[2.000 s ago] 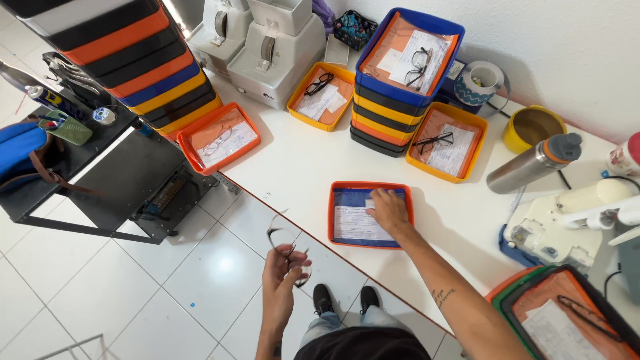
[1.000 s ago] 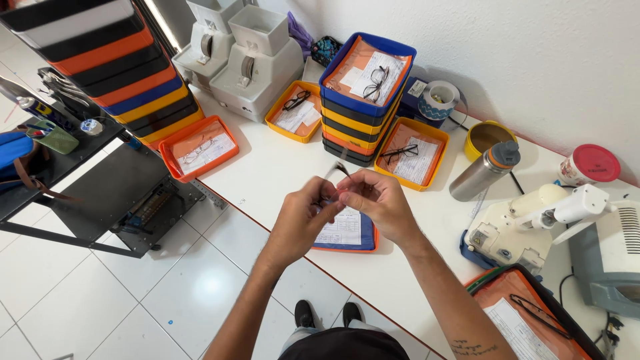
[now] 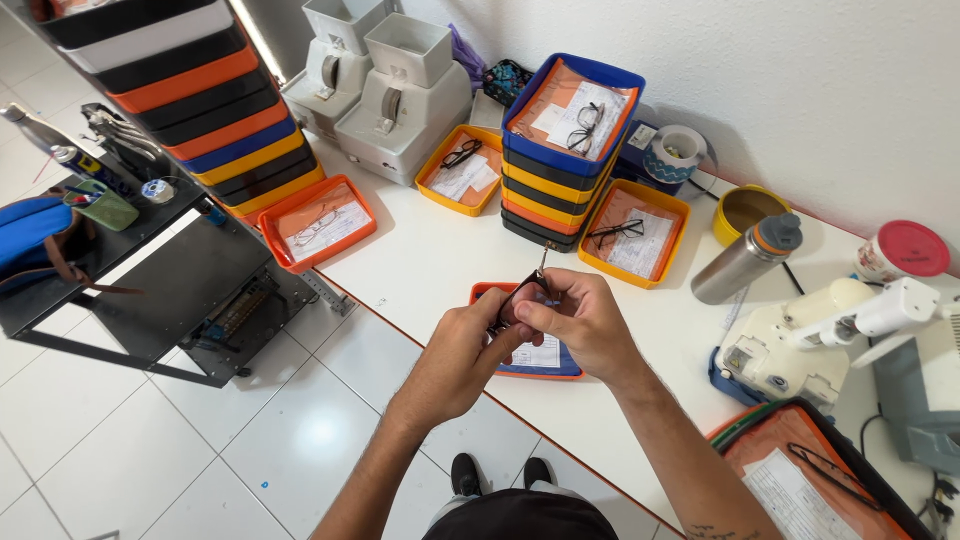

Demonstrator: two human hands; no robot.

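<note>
A pair of dark-rimmed eyeglasses [image 3: 526,289] is held up between both hands at the middle of the head view. My left hand [image 3: 472,341] grips one side of the frame with thumb and fingers. Opposite it, my right hand [image 3: 581,315] pinches the lens area, its thumb over the lens; a thin metal arm of the glasses points upward there. Below and partly hidden by the hands lies an orange-rimmed tray [image 3: 559,375] with a blue inside and a printed paper [image 3: 541,354].
Trays with eyeglasses [image 3: 322,219] and papers surround a tall tray stack [image 3: 551,202]. Grey machines [image 3: 412,112] stand behind. A steel bottle [image 3: 739,262], a yellow bowl [image 3: 750,202] and a cream-coloured device [image 3: 787,352] are at right. A black cart [image 3: 172,300] stands left.
My right hand has left the tray, where it was two seconds ago, and joined my left hand at the eyeglasses. My left hand has brought the glasses from beside the table edge to above the tray.
</note>
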